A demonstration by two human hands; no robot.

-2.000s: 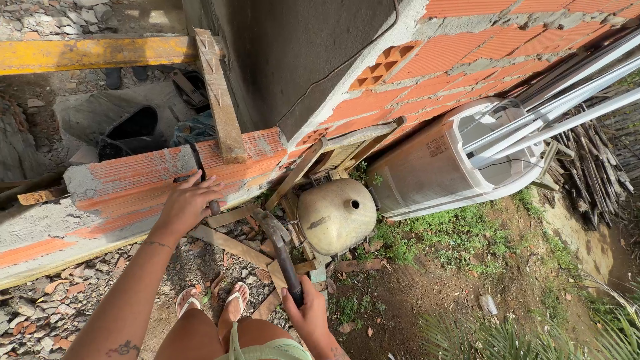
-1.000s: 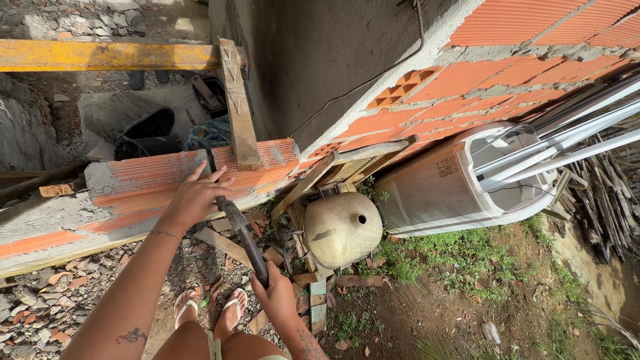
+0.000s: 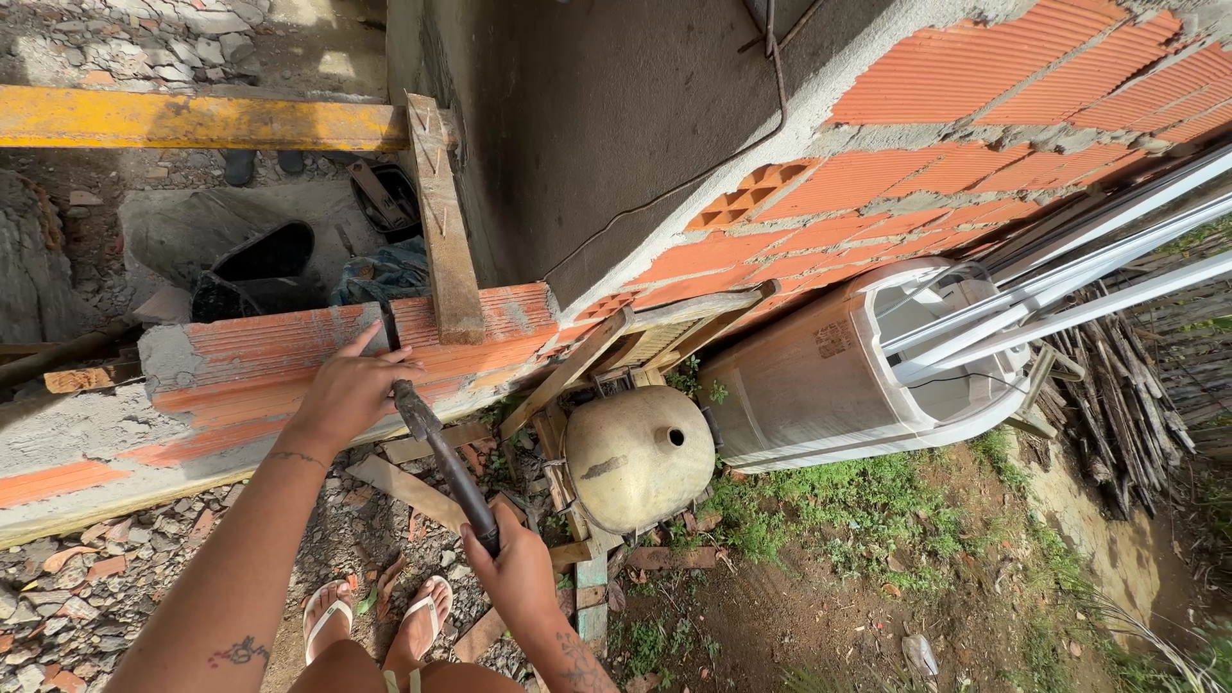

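My right hand (image 3: 513,568) is closed round the dark grip of a hammer (image 3: 452,462), whose head is up beside the fingers of my left hand. My left hand (image 3: 351,395) rests on the hollow clay brick wall (image 3: 250,356), near a thin dark piece of metal (image 3: 390,325) that stands in a gap between bricks. Whether its fingers grip that piece, I cannot tell. Right of the gap, a wooden board with nails (image 3: 448,241) lies across the wall top and meets a yellow beam (image 3: 202,117).
A rounded beige tank (image 3: 640,460) sits in a wooden frame by the wall. Behind it lies a large white container (image 3: 808,385) holding long white profiles (image 3: 1059,289). Rubble (image 3: 58,597) and loose boards (image 3: 409,491) surround my feet. A black bucket (image 3: 260,265) stands beyond the wall.
The hammer head has moved from lower right of my left hand up beside its fingers. My left hand stays at the wall top. The view has shifted slightly.
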